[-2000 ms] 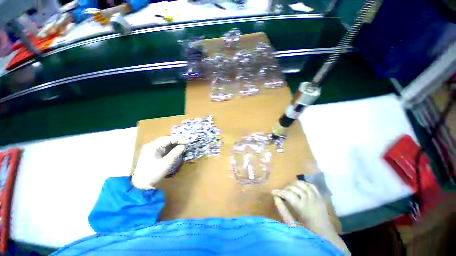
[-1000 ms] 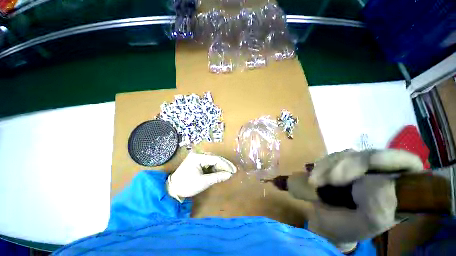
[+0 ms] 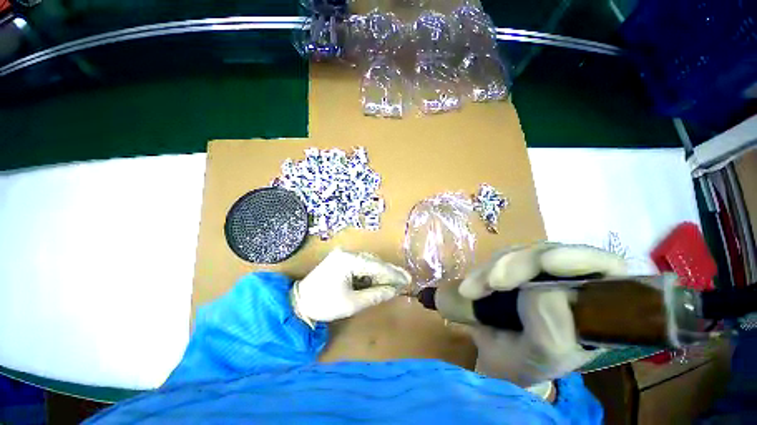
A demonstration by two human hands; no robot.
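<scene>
My right hand (image 3: 539, 311), in an off-white glove, is wrapped around the power screwdriver (image 3: 618, 311), held nearly level with its tip pointing left. My left hand (image 3: 349, 286), also gloved, has thumb and fingertips together at the driver's tip; whatever is between them is too small to tell. A clear plastic shell (image 3: 440, 236) lies on the cardboard just beyond the driver tip. A pile of silver-white fittings (image 3: 332, 191) lies at left centre. The black round dish (image 3: 266, 225) beside it holds tiny screws. A small fitting cluster (image 3: 490, 207) lies right of the shell.
Clear shells (image 3: 437, 83) stand in rows at the far end of the cardboard (image 3: 415, 149), with a dark clustered part (image 3: 325, 33) on their left. A red pouch (image 3: 687, 253) and thin pale rods (image 3: 615, 244) lie at right. The dark green conveyor (image 3: 149, 108) runs behind.
My right hand has taken hold of the hanging screwdriver and brought it down level, then left to my left fingertips. My left hand has moved from the pile and dish towards the shell.
</scene>
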